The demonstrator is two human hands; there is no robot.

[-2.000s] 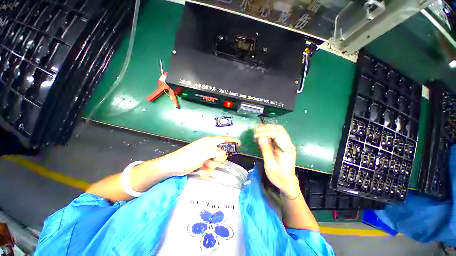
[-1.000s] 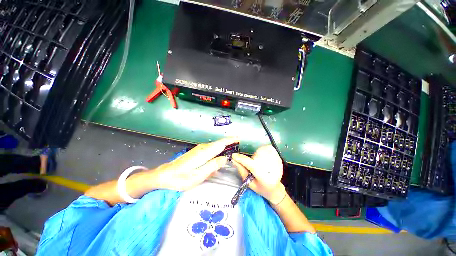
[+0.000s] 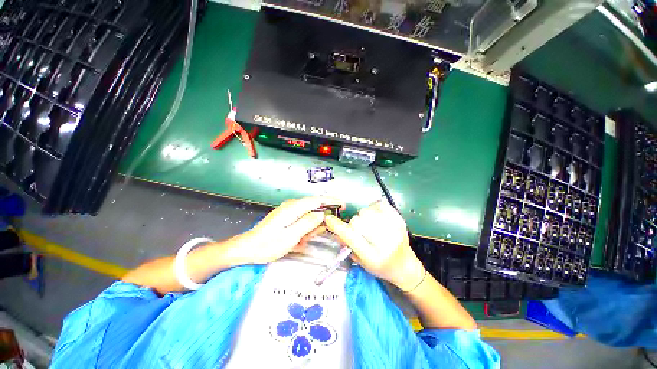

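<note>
My left hand (image 3: 288,227) holds a small dark electronic module (image 3: 332,210) by its edges at the bench edge. My right hand (image 3: 378,241) meets it, its fingertips at the module. A slim stick-like tool (image 3: 333,265) is held in my right hand and sticks out below the palm; its tip is hidden. My fingers cover most of the module. A small flat frame (image 3: 320,174) lies on the green mat in front of the black fixture box (image 3: 338,94).
Red-handled cutters (image 3: 235,135) lie open left of the box. Stacked black trays (image 3: 108,108) stand at left, beside a clear tube (image 3: 180,94). A partly filled tray (image 3: 544,187) is at right. A black cable (image 3: 382,185) runs to the bench edge. A blue sleeve (image 3: 601,310) shows at lower right.
My right hand has come from the right to the module in my left hand. The stick-like tool now shows below my right palm, and its angle has shifted slightly.
</note>
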